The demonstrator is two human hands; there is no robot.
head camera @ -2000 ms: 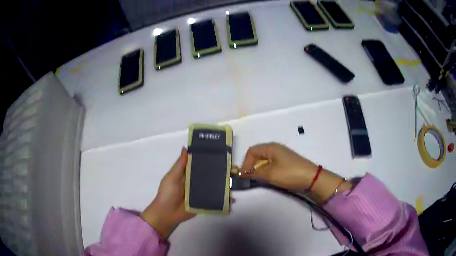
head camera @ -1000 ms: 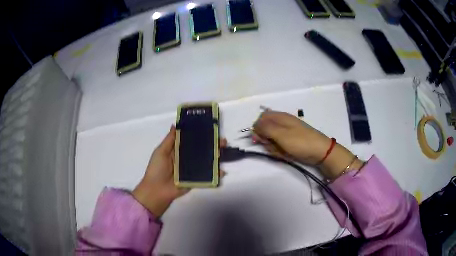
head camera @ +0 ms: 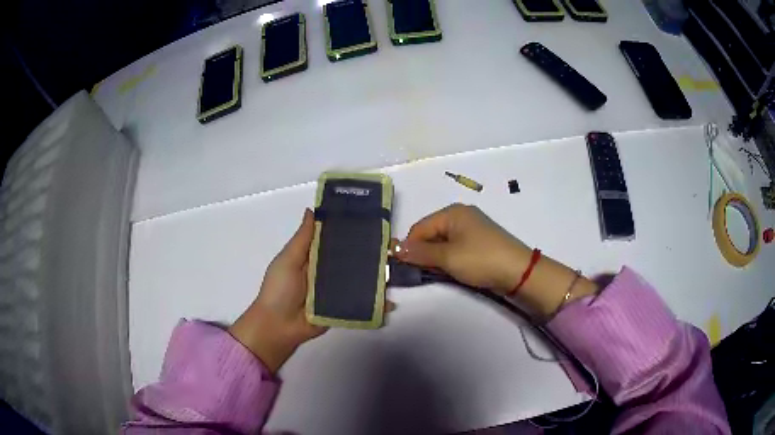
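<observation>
My left hand (head camera: 285,289) holds a mini projector (head camera: 350,255) with a dark top, a yellow edge and white lettering. A black HDMI cable plug (head camera: 408,273) sits at its right side, its metal tip against the edge. My right hand (head camera: 459,251) is at the same side just above the plug, thumb and forefinger pinched on a small shiny piece too small to name. The yellow audio jack plug (head camera: 465,181) lies on the table beyond the right hand. A tiny black memory card (head camera: 513,186) lies to its right.
Several similar projectors (head camera: 284,47) lie along the back. Two remote controls (head camera: 610,187) and a black smartphone (head camera: 655,79) lie at the right, near a tape roll (head camera: 735,229). A ribbed pale tray (head camera: 72,263) stands at the left edge. A thin white cable (head camera: 544,357) loops below my right wrist.
The yellow plug has left my right hand and lies on the table. My right hand moved away from the projector, then back to its side. The view shifted, so the back row sits higher.
</observation>
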